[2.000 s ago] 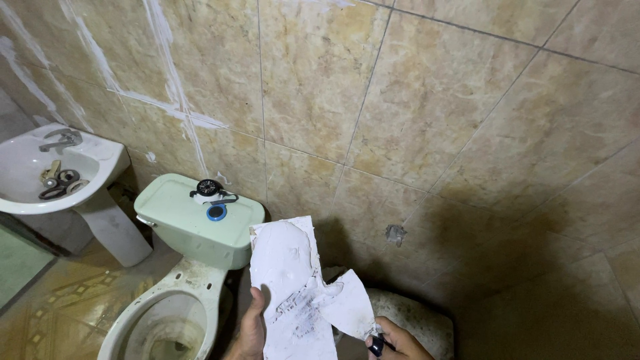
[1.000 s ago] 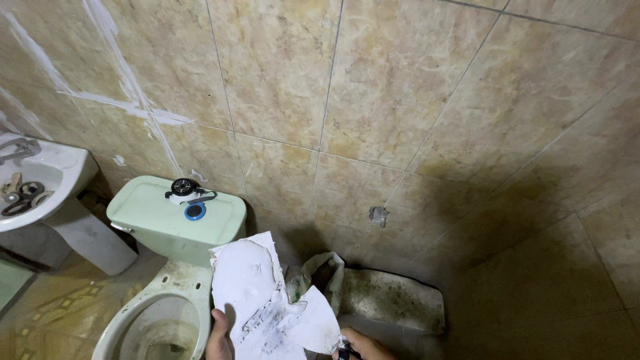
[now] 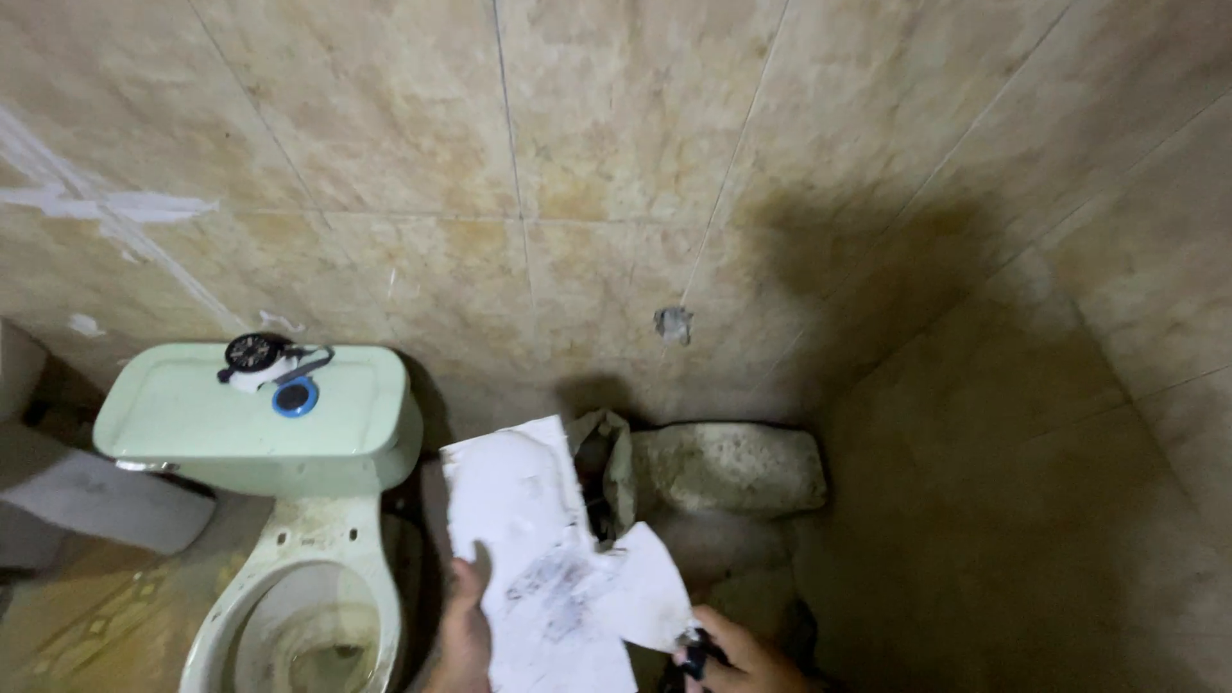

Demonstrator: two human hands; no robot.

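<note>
At the lower middle, my left hand [image 3: 464, 630] holds a flat board [image 3: 525, 491] by its left edge, thumb on top. White paste covers the board, with dark smears near its middle. My right hand [image 3: 736, 654] grips the black handle [image 3: 701, 654] of a putty knife. Its broad blade [image 3: 647, 592], coated white, lies against or just over the board's right side; whether it touches is hard to tell. The hands' lower parts are cut off by the frame's bottom edge.
A green toilet tank [image 3: 241, 423] bears a black-and-white strapped device [image 3: 255, 356] and a blue ring-shaped item [image 3: 295, 396]. The toilet bowl [image 3: 385, 616] stands below. Behind the board are an open sack [image 3: 619, 472] and a stained pale block [image 3: 731, 467]. The tiled wall has a grey patch [image 3: 673, 324].
The view has swung right, and the sink basin has left the frame. Both hands still hold the board and the putty knife.
</note>
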